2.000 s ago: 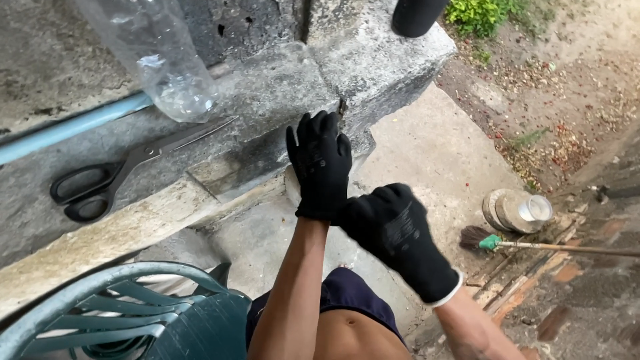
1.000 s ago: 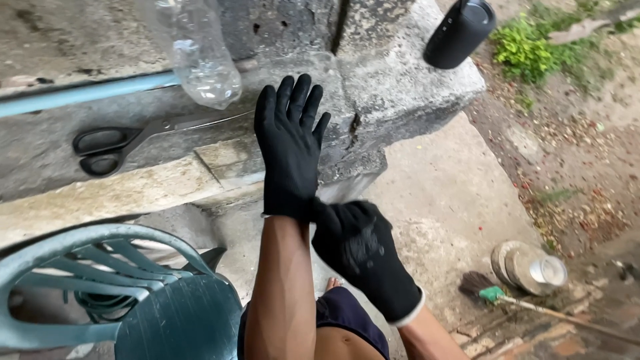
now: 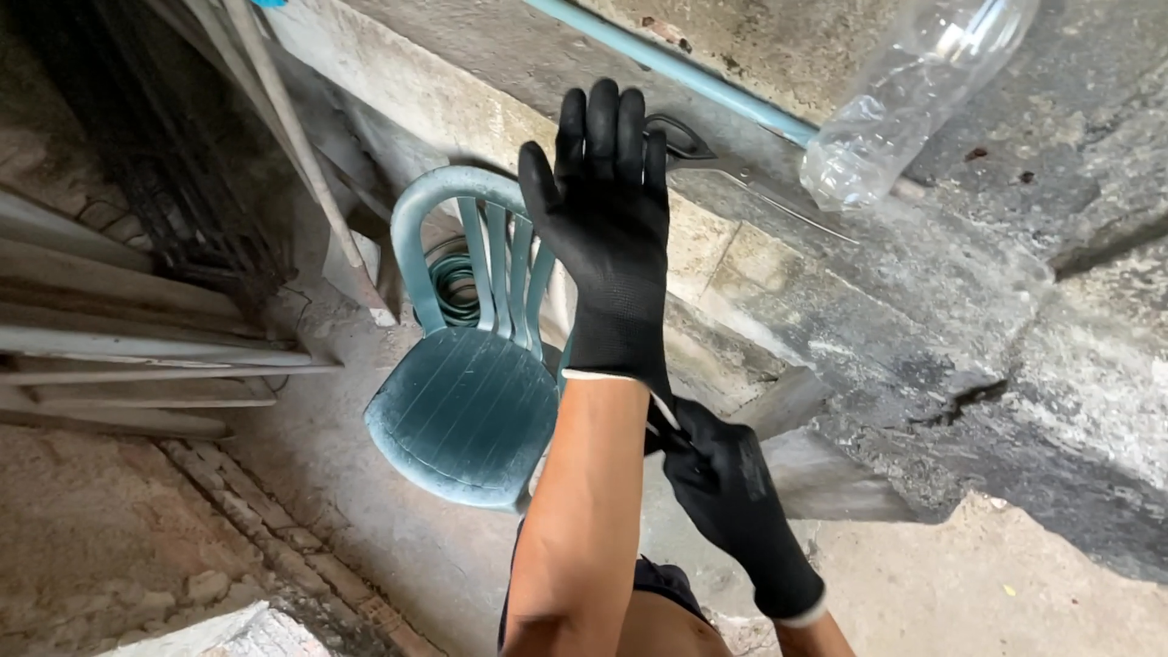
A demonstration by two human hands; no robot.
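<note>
My left hand wears a black coated work glove, palm in view, fingers spread, nothing in it. Its white-edged cuff is stretched out at the wrist. Below and to the right, my right hand, in a matching black glove, pinches that cuff between thumb and fingers. Behind my left fingertips lies a pair of black-handled scissors on the concrete ledge, one handle partly hidden. A clear plastic bottle rests on the ledge near the scissors' tips, beside the end of a light blue pipe.
A green plastic chair stands left of my forearm, with a coiled green hose behind its backrest. Long poles lean at the upper left. Stacked boards lie at the left. The rough concrete ledge fills the right side.
The view has swung far to the left, bringing the chair and boards in. My right hand has pulled the left glove's cuff away from the wrist. The left fingers, bent at first, are now straightened.
</note>
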